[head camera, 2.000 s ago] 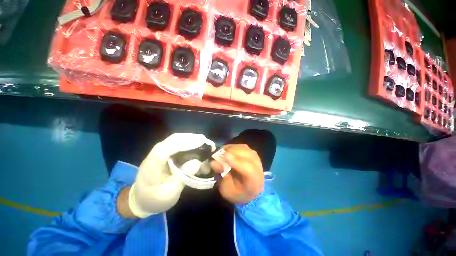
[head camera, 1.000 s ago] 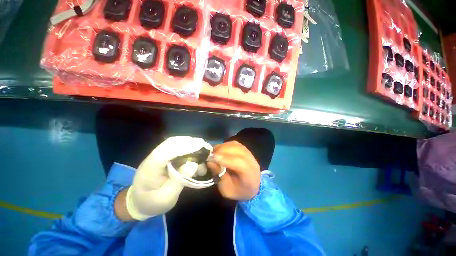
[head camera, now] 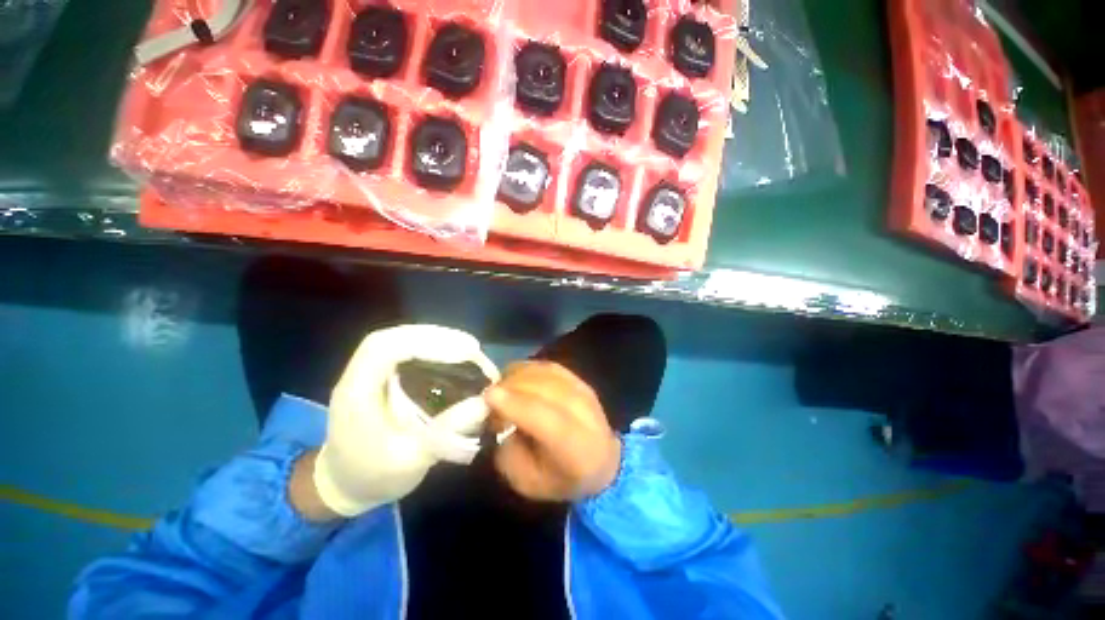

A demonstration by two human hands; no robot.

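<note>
My left hand (head camera: 390,424), in a cream-white glove, holds a black watch body (head camera: 444,385) above my lap, its dark face up. A pale strap (head camera: 453,448) shows at the body's near side, partly covered by the gloved fingers. My right hand (head camera: 548,430), bare, is just right of the left, with its fingertips at the watch's right edge. A small white piece of strap shows between its fingers. What the right fingertips grip is mostly hidden.
A red-pink tray (head camera: 400,222) with black watch bodies under clear film lies on the green bench (head camera: 794,236). A clear bag (head camera: 788,109) with pale strips lies right of it. More trays (head camera: 909,145) stand further right. A person's purple sleeve (head camera: 1066,406) is at far right.
The watch has turned and moved slightly left in my left hand. The pale strap loop, earlier open below the body, is now mostly covered by the gloved fingers. My right hand has shifted slightly left.
</note>
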